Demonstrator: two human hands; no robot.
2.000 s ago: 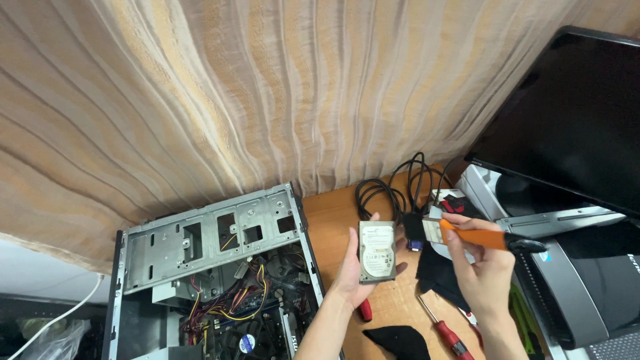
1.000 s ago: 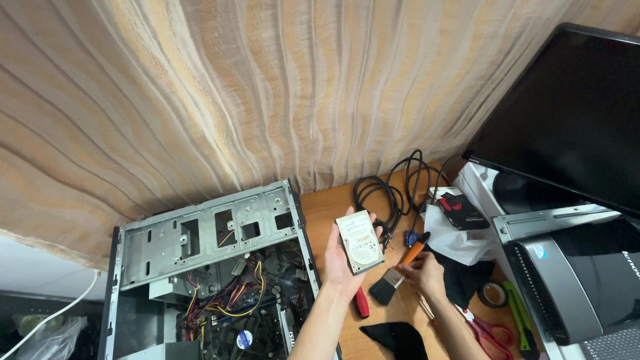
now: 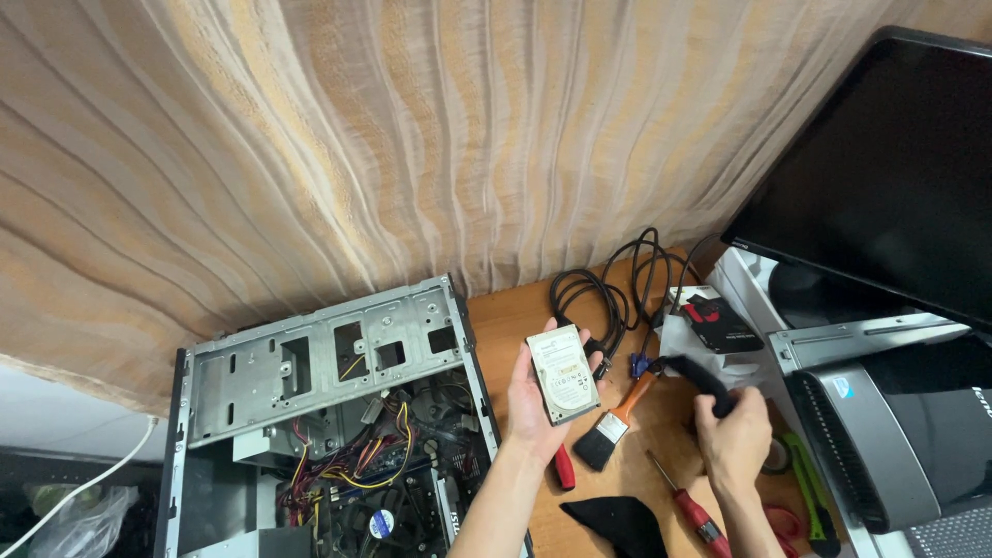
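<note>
A 2.5-inch hard disk drive (image 3: 563,375), label side up, rests in my left hand (image 3: 535,411), whose fingers wrap its edges. My right hand (image 3: 732,438) grips a black cloth (image 3: 697,376), lifted above the desk. Between the hands, a flat paintbrush with an orange handle (image 3: 638,391) and dark bristles lies on the wooden desk. A red-handled screwdriver (image 3: 697,521) lies below my right hand, partly behind the forearm. Another red handle (image 3: 564,469) lies beside my left wrist, and a second black cloth (image 3: 616,523) is at the bottom.
An opened computer case (image 3: 325,372) with exposed wiring fills the left. Black cables (image 3: 597,298) coil by the curtain. A black-and-red package (image 3: 717,318), a green cutter (image 3: 810,488), a roll of tape (image 3: 775,457) and a monitor (image 3: 876,178) stand or lie at right.
My right hand brought the orange-handled brush down from beside the drive, let it go on the desk, and took hold of the black cloth. The drive has stayed in my left hand.
</note>
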